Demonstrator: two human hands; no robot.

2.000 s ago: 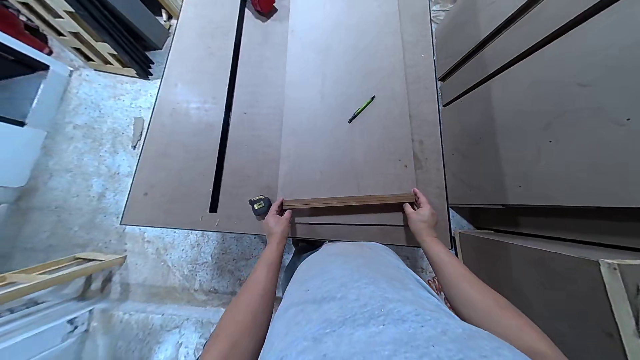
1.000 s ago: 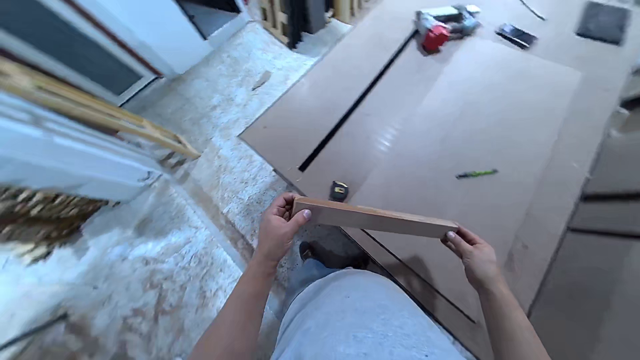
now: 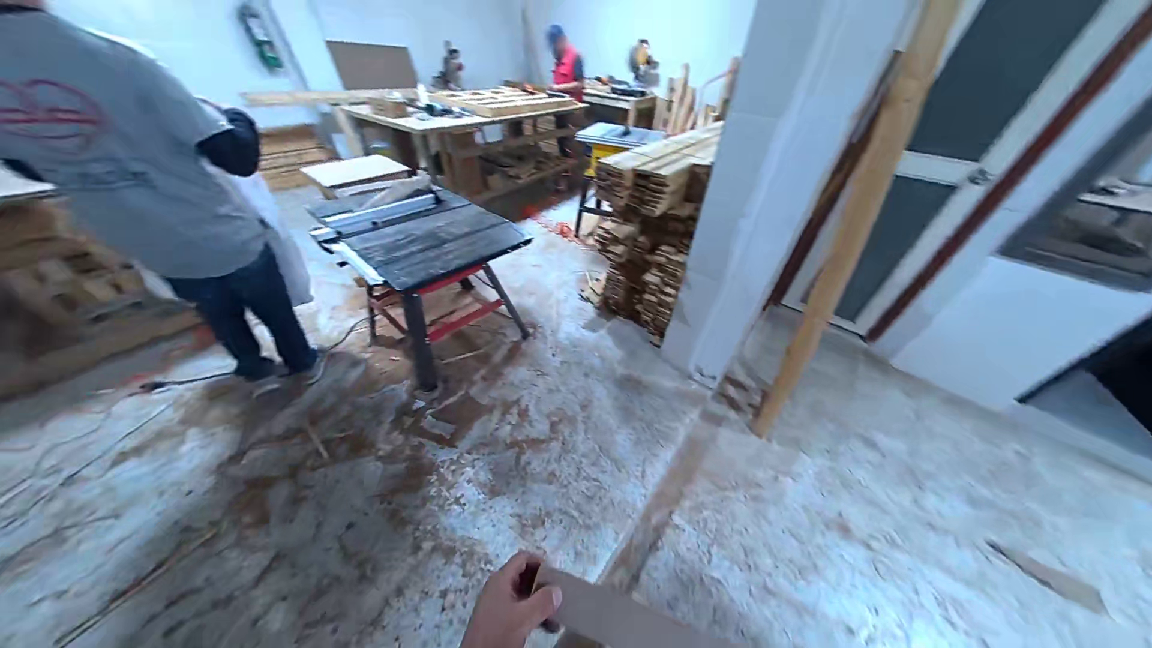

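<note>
At the bottom of the head view, my left hand [image 3: 513, 605] grips one end of a flat wooden board [image 3: 630, 617], thumb on its face and fingers behind the end. From there the board runs down to the right and out of the frame. My right hand is outside the view, so its hold on the other end does not show. Below the board lies the dusty floor.
A table saw [image 3: 432, 241] on a red and black stand is ahead. Left of it stands a person in a grey shirt [image 3: 135, 162]; another person [image 3: 567, 67] is at the far workbench [image 3: 432, 121]. Stacked planks [image 3: 652, 216], a white pillar [image 3: 765, 171] and a leaning timber [image 3: 837, 243] stand right.
The view has swung from the panel-topped surface to the open workshop. My left hand still holds the board; my right hand, on its other end one second ago, has left the view.
</note>
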